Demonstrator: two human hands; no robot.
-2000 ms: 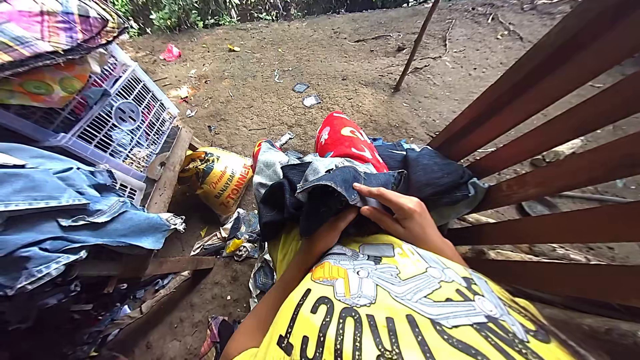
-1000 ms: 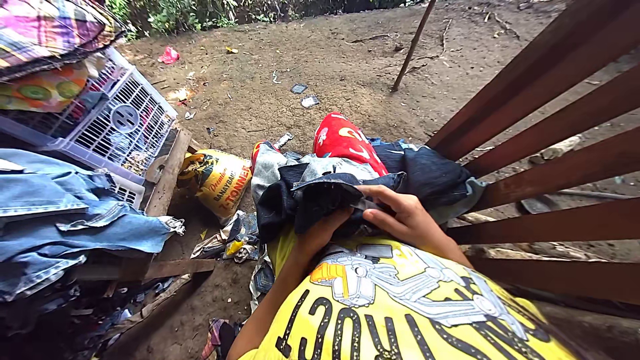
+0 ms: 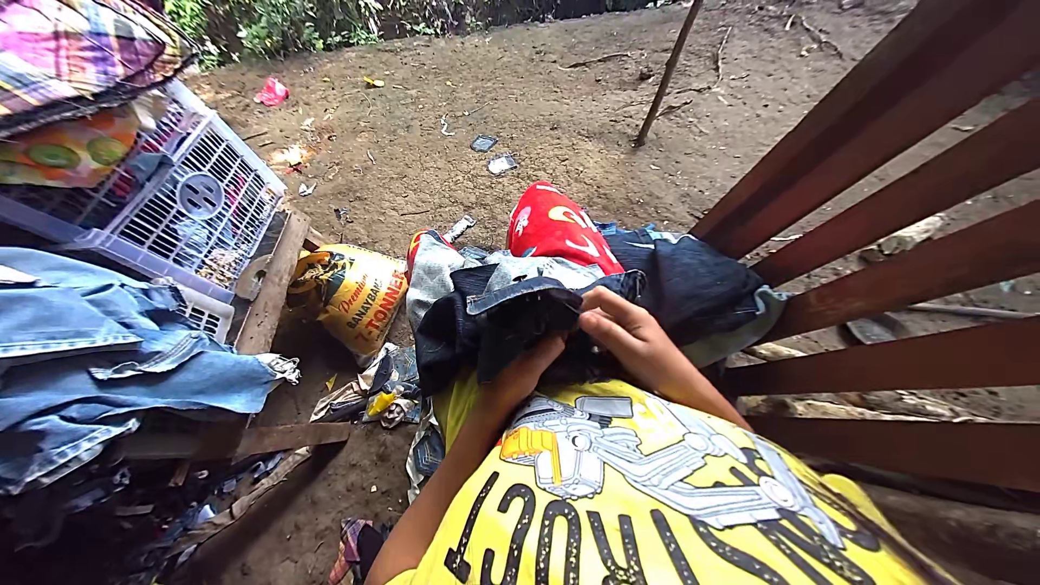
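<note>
A dark denim garment [image 3: 520, 317] lies bunched over my lap, with a paler seam or band across its top. My left hand [image 3: 540, 357] is at its near side, its fingers mostly hidden under the dark cloth. At the right edge of the same cloth, my right hand [image 3: 621, 325] pinches the denim with thumb and fingers. Red printed cloth [image 3: 556, 227] shows just beyond the garment. More dark blue denim [image 3: 691, 280] lies to the right of it, and grey cloth [image 3: 435, 280] to its left.
Brown slats [image 3: 886, 370] stand close on my right. At left are a plastic crate [image 3: 199, 195], light blue denim [image 3: 122, 341] over a wooden frame [image 3: 276, 276], and a yellow printed sack [image 3: 361, 296]. Scraps [image 3: 382, 390] lie on the dirt ground. A thin stick [image 3: 668, 77] stands upright farther out.
The fingers of my right hand have drawn in closer to the cloth's edge. The dark garment is folded a little differently around my left hand.
</note>
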